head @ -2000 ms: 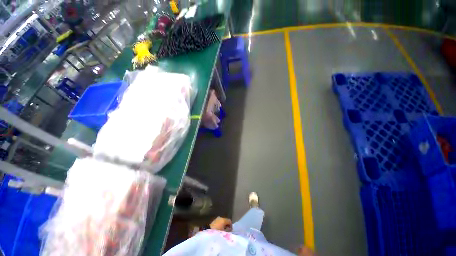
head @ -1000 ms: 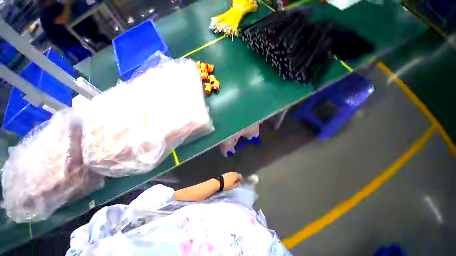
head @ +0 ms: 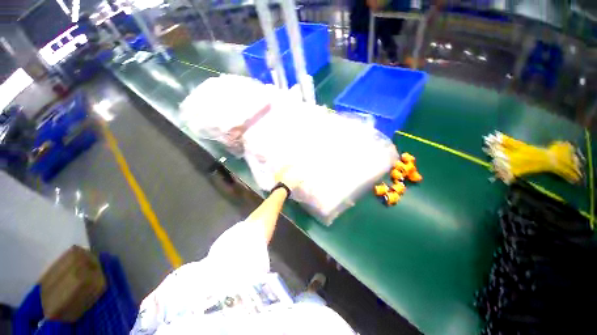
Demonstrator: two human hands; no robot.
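Two bagged tray stacks lie side by side on the green bench, wrapped in clear crinkled film and strongly overexposed. My left hand point(head: 288, 178), with a black band at the wrist, reaches onto the front edge of the nearer bagged tray stack point(head: 327, 154). Its fingers blend into the white glare, so their grip cannot be told. The other bagged stack point(head: 219, 108) lies further left. Several loose orange connectors point(head: 398, 175) lie just right of the nearer stack. My right hand is not in view.
Two blue bins point(head: 383, 91) point(head: 314, 52) stand behind the stacks, beside white uprights point(head: 293, 46). Yellow wires point(head: 543, 159) and a black cable heap point(head: 546, 262) lie at the right. A brown carton point(head: 72, 282) sits on a blue pallet at lower left. People stand beyond the bench.
The view has swung left along the bench. My left hand has moved from beside my body, below the bench edge, up onto the nearer bagged stack.
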